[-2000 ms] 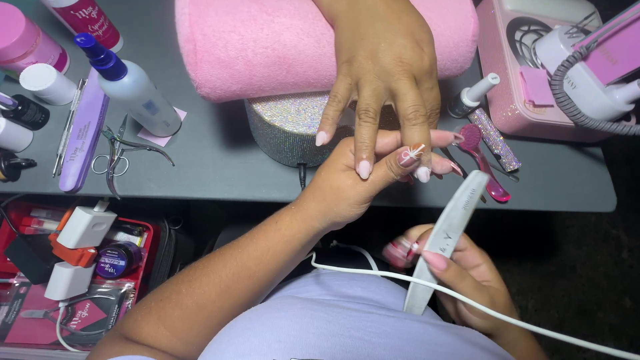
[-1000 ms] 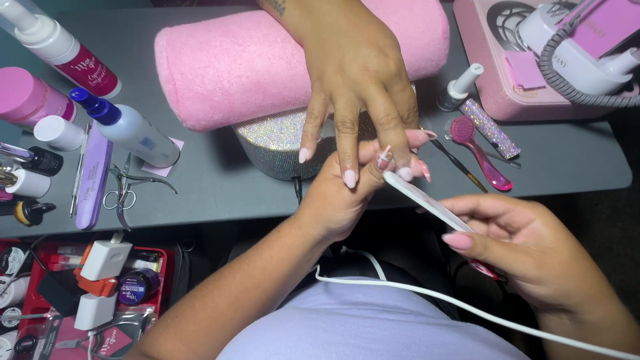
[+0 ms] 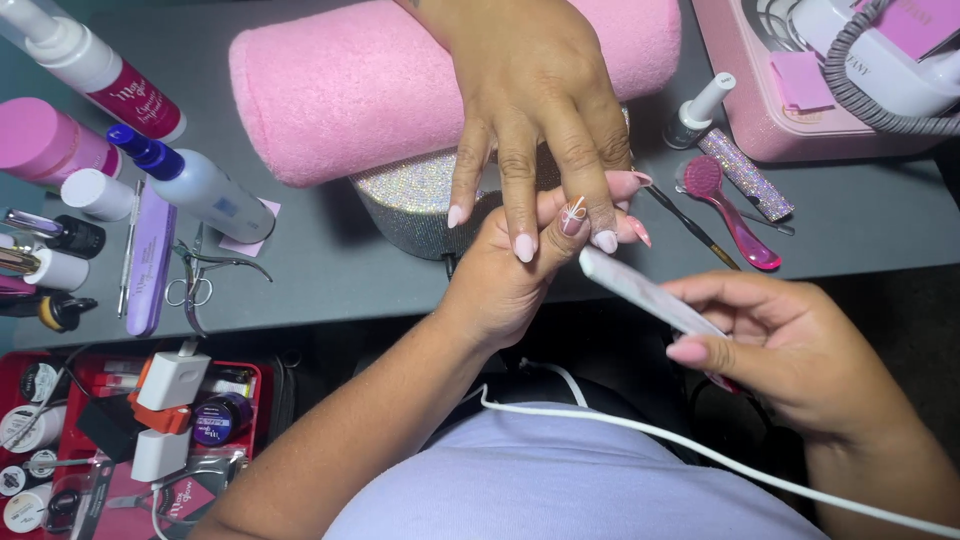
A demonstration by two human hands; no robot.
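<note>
My left hand (image 3: 517, 262) grips a finger of another person's hand (image 3: 532, 97), with my decorated thumb on one side and my fingers beneath. That hand reaches down over a pink towel roll (image 3: 345, 90), fingers spread, nails pale pink. In my right hand (image 3: 780, 360) is a pale nail file (image 3: 645, 291), pinched between thumb and fingers. Its far end lies close to the nail of the held finger; whether it touches cannot be told. Under the roll stands a glittery rhinestone-covered armrest base (image 3: 412, 202).
To the right lie a pink-handled brush (image 3: 731, 210), a thin brush (image 3: 694, 229), a polish bottle (image 3: 697, 112) and a pink case (image 3: 795, 142). At left are a spray bottle (image 3: 210, 191), a purple file (image 3: 152, 262) and nippers (image 3: 199, 262). A white cable (image 3: 675, 436) crosses my lap.
My right hand has raised the file from near my lap to the held finger's nail. My left hand still holds that finger. The view has shifted somewhat.
</note>
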